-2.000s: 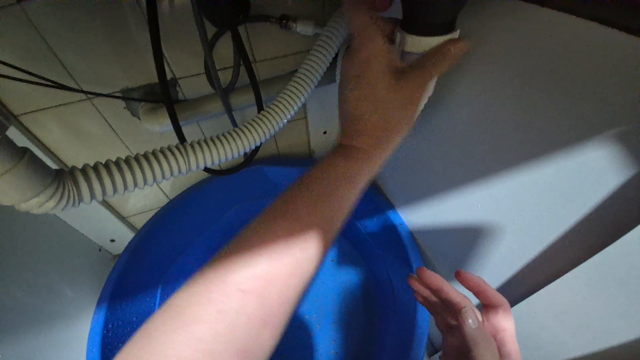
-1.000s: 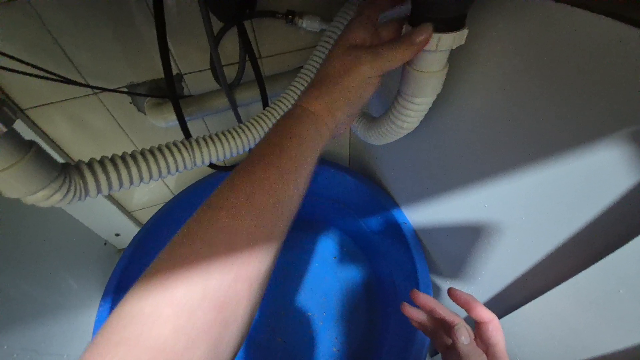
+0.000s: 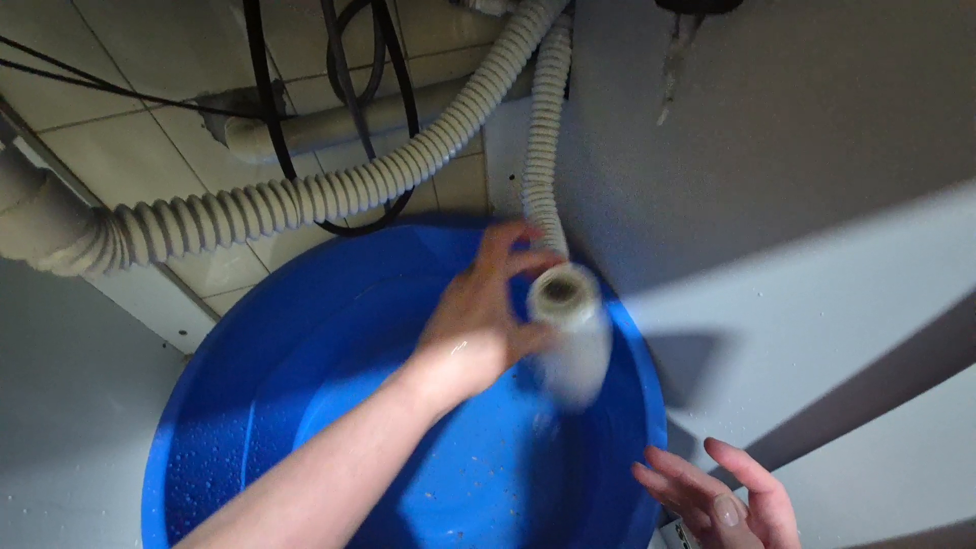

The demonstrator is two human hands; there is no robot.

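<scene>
My left hand [image 3: 480, 313] grips the end of a corrugated drain hose [image 3: 543, 137], whose pale open fitting [image 3: 570, 328] faces up and looks blurred. Hand and fitting are over a blue plastic basin [image 3: 404, 259]. My right hand [image 3: 720, 496] is at the basin's lower right rim, fingers apart, holding nothing. Above, at the top right, a dark drain outlet [image 3: 698, 4] shows with nothing joined to its underside.
A second corrugated hose [image 3: 305, 198] runs across to a pipe elbow [image 3: 42, 221] at the left. Black cables [image 3: 263, 91] hang before a tiled wall [image 3: 114, 152] and a plastic pipe [image 3: 328, 130]. A grey panel [image 3: 762, 191] stands at the right.
My left hand has come down from the dark outlet to above the basin, bringing the hose end with it. The hose has come away from the outlet. My right hand stays low at the right.
</scene>
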